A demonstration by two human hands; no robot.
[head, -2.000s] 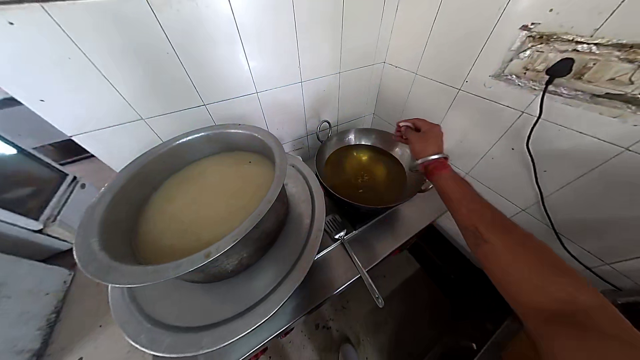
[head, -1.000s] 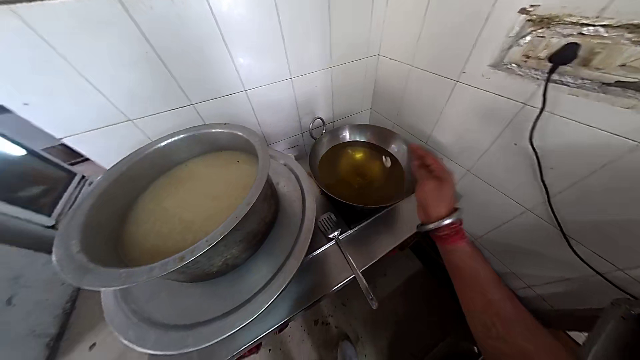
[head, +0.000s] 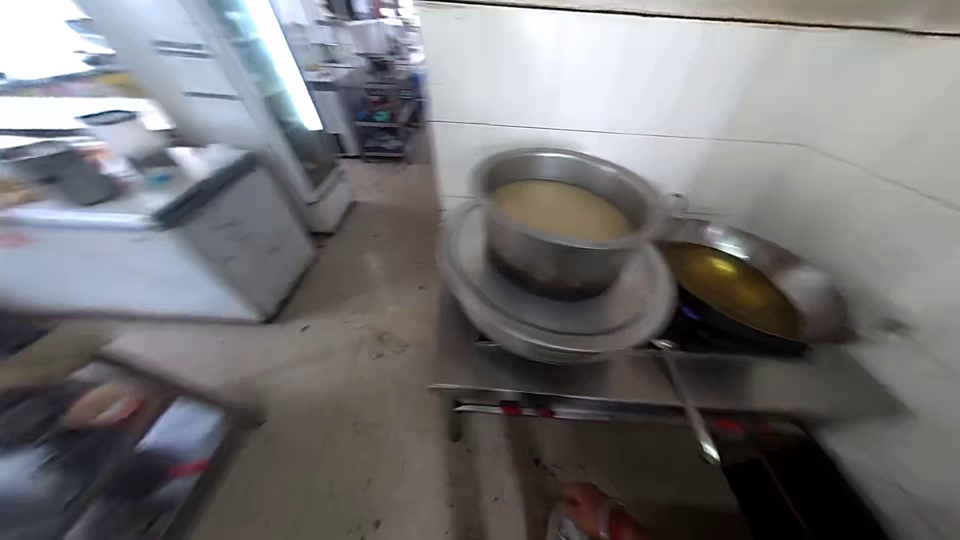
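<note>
A deep metal pot (head: 562, 266) of pale, cloudy batter-like liquid rests on a large round metal lid or tray (head: 480, 292). To its right, a metal kadhai (head: 814, 300) containing yellow oil (head: 724, 281) sits on the stove. A long-handled metal spatula or skimmer (head: 688, 401) lies across the stove's front edge, its handle hanging over. My right hand (head: 589, 506), with a bangle at the wrist, is low at the bottom edge, below the stove; it is blurred, and whether it holds anything is unclear. My left hand is out of view.
The metal stove (head: 765, 382) stands against a white tiled wall (head: 600, 82). A floor passage (head: 360, 360) runs along its left side. Farther left are a white counter (head: 225, 247) with containers and a glass-door cabinet (head: 289, 97). Blurred items fill a crate-like holder (head: 150, 450) at lower left.
My right hand has left the kadhai's right rim and is now low in front of the stove. The view has swung far to the left.
</note>
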